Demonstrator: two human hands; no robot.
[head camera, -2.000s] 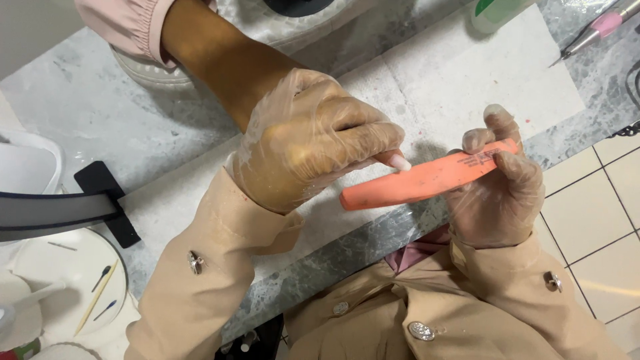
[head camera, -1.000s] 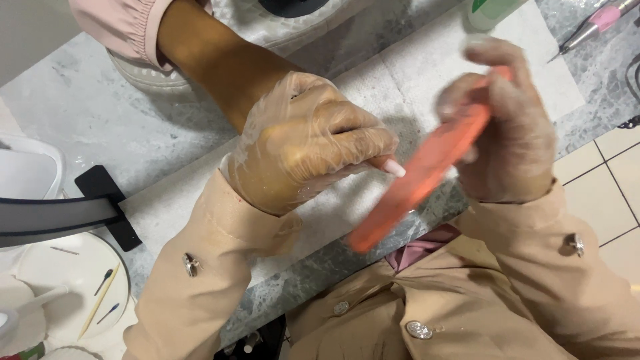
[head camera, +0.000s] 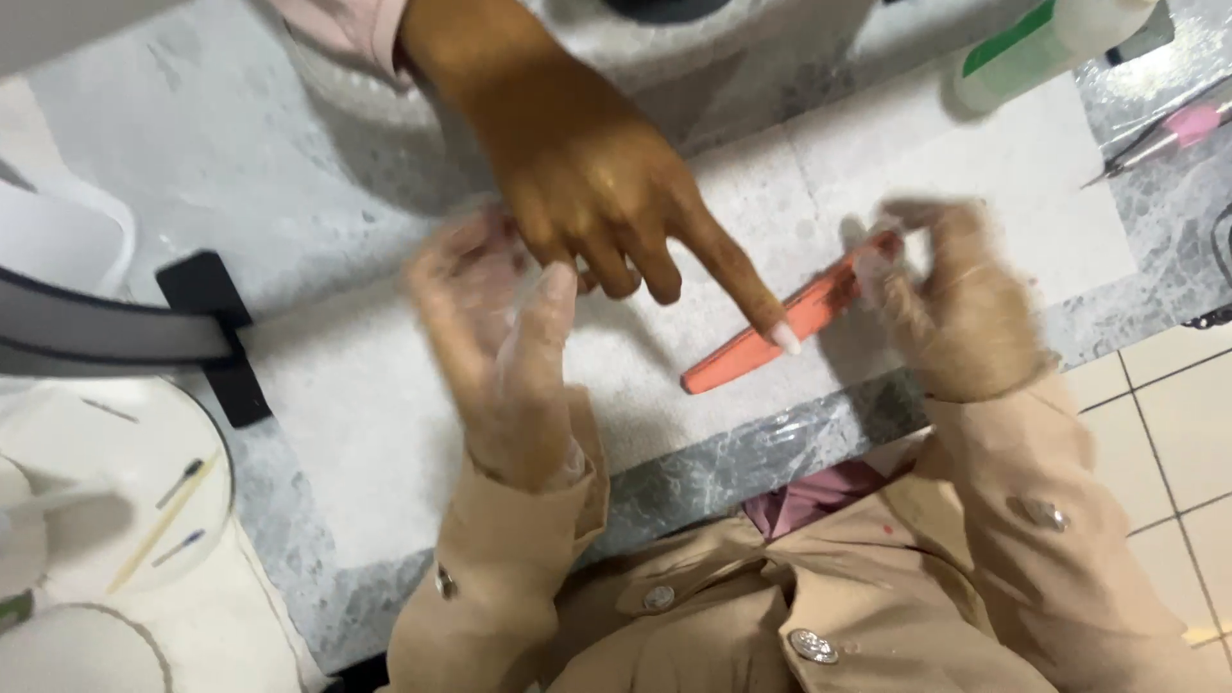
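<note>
My right hand (head camera: 962, 298), in a clear glove and blurred, has its fingers at the upper right end of an orange nail file (head camera: 799, 313). Another person's hand (head camera: 606, 183) reaches in from the top, its index finger stretched out and its long white nail (head camera: 784, 337) over the file. Whether nail and file touch cannot be told. My left hand (head camera: 510, 337), gloved too, is beside that person's curled fingers, thumb and fingers apart, holding nothing visible. Its fingertips are partly behind the other hand.
White paper (head camera: 385, 452) covers part of the marble-patterned table (head camera: 106, 125). A lamp arm with a black clamp (head camera: 217, 337) and a white dish (head camera: 58, 568) with small tools are at left. A green-and-clear bottle (head camera: 1039, 58) and a pink-gripped pen-like tool (head camera: 1169, 130) lie upper right.
My left hand has let go of the other person's hand and moved away to its left side. That person's fingers now show in full. The file has dropped to a low slant over the paper.
</note>
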